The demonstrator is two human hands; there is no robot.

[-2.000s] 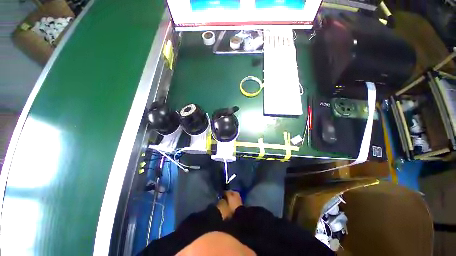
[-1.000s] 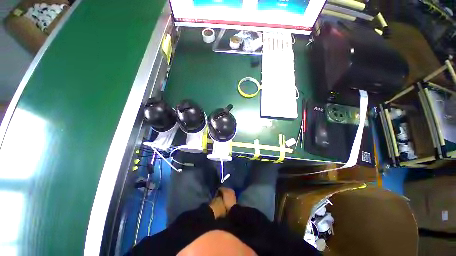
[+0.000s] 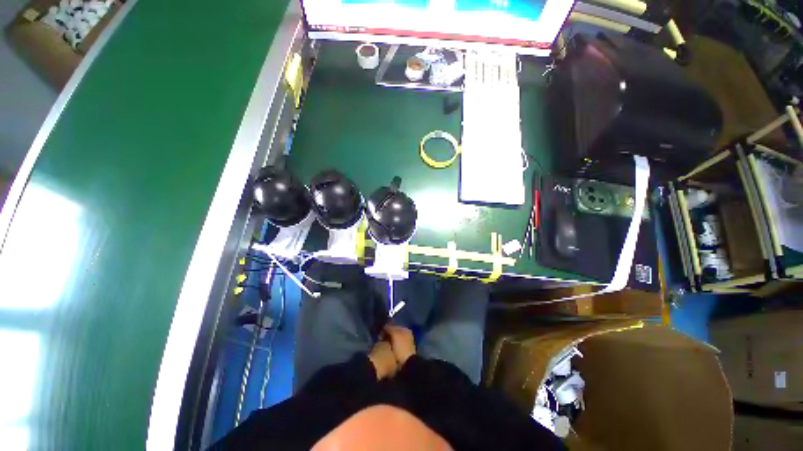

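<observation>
Three black-headed cameras with white bases stand in a row at the bench's front left edge: the left camera (image 3: 281, 195), the middle camera (image 3: 336, 199) and the right camera (image 3: 392, 216). Thin white cables (image 3: 290, 271) hang at the left, and one short cable hangs below the right camera. My left hand (image 3: 382, 357) and my right hand (image 3: 401, 342) rest together in my lap, below the bench edge and away from the cameras. They are small and overlap, and their fingers are partly hidden.
A white keyboard (image 3: 492, 141), yellow tape roll (image 3: 439, 149) and metallic tray (image 3: 421, 69) lie under the monitor (image 3: 440, 22). At right are a black mouse (image 3: 563, 231), label printer (image 3: 643, 106) and scrap carton (image 3: 634, 388). A green conveyor belt (image 3: 150, 176) runs at left.
The heads of the three cameras have turned to different angles. My hands stay together in my lap. The whole view has shifted slightly.
</observation>
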